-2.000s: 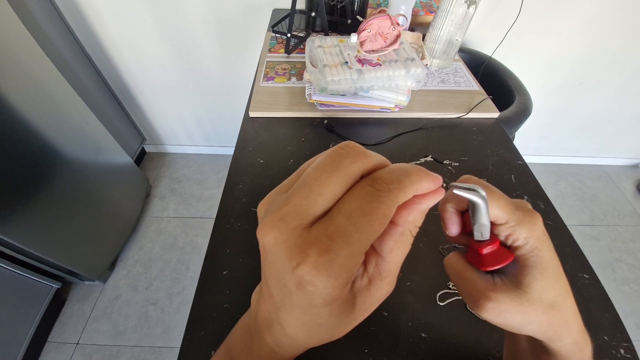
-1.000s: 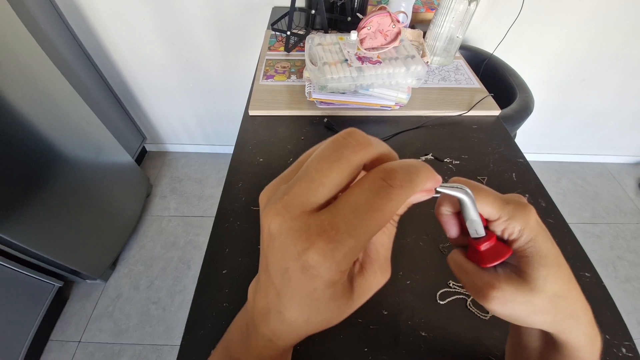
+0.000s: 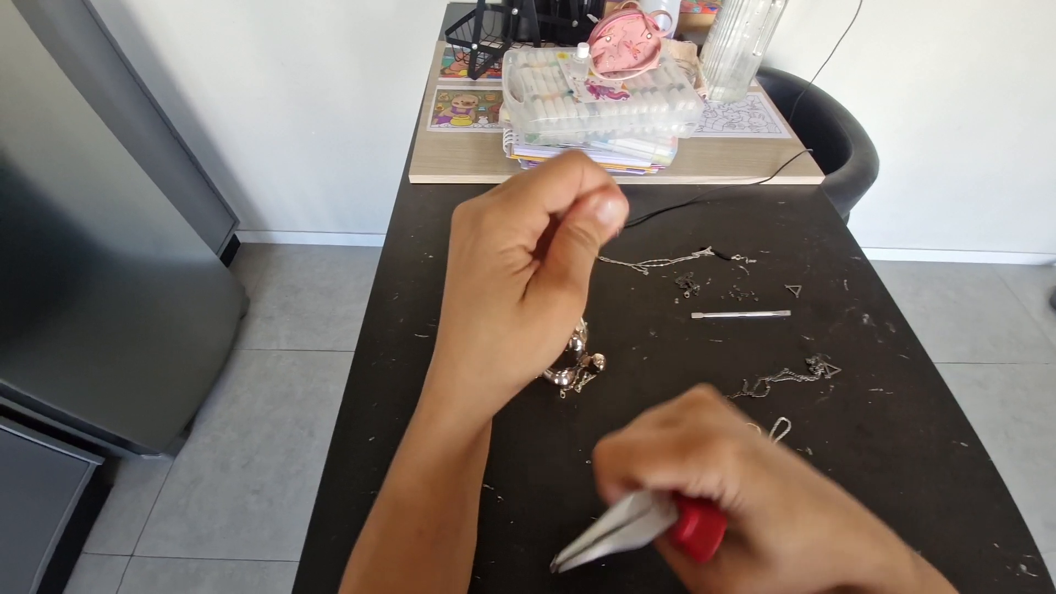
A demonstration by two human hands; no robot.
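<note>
My right hand (image 3: 718, 487) grips red-handled bent-nose pliers (image 3: 615, 530), low over the black table (image 3: 528, 462), their jaws pointing down and left. My left hand (image 3: 528, 272) is raised above the table with thumb and forefinger pressed together; whether something small is between them cannot be seen. Beneath its wrist lies a shiny metal bracelet (image 3: 569, 367), partly hidden. A silver chain (image 3: 660, 261) stretches right of my left fingers. Another chain with a triangle pendant (image 3: 788, 377) lies beyond my right hand, and a small chain loop (image 3: 780, 429) shows just past its knuckles.
A thin metal rod (image 3: 741, 314) and a small triangle (image 3: 793, 290) lie mid-table near loose links (image 3: 686, 285). At the far end, a clear marker case (image 3: 602, 99) rests on notebooks, with a pink pouch (image 3: 627, 41) on top and a ribbed glass vase (image 3: 742, 49) beside it.
My hands have moved apart. The pliers, earlier at my left fingertips, have come down toward me with my right hand and point down and left. More of the jewellery on the table shows.
</note>
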